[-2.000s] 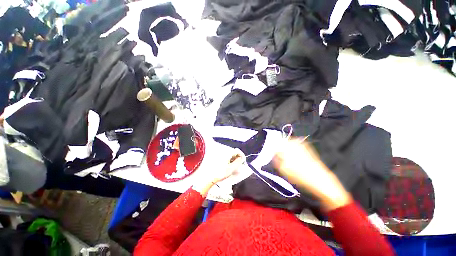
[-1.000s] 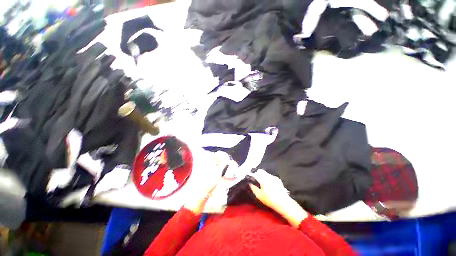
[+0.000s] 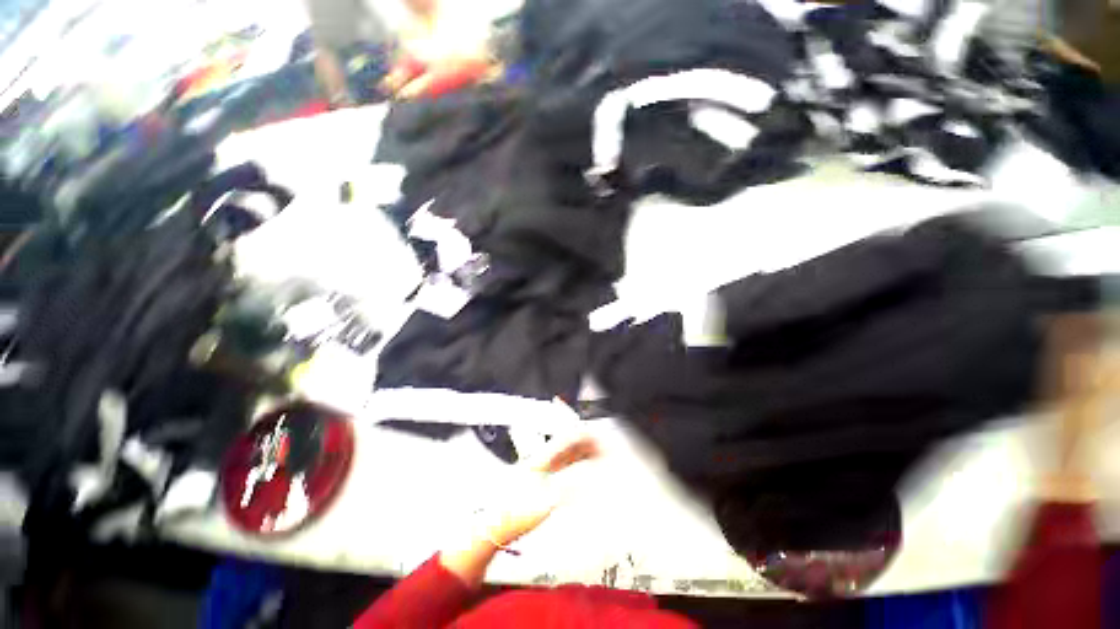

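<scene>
The black garment (image 3: 835, 356) with white trim (image 3: 467, 408) is spread before me, its right part drawn out and motion-blurred. My right hand (image 3: 1078, 387) is blurred at the far right edge, at the end of the stretched cloth, and grips it; its fingertips are not clear. My left hand (image 3: 534, 492) is over the table at the front middle, by the right end of the white trim strip. Whether its fingers hold the trim is not clear. No needle or thread can be made out.
A red dish (image 3: 289, 469) with white bits stands front left. A dark red round pad (image 3: 817, 553) lies partly under the cloth. Black and white garments (image 3: 909, 92) are heaped at the back right, more black cloth (image 3: 111, 307) at left. Another person's arm (image 3: 334, 49) shows at the back.
My right hand has moved from the trim far to the right, drawing the black cloth over the pad. My left hand stays near the trim. The view has turned right.
</scene>
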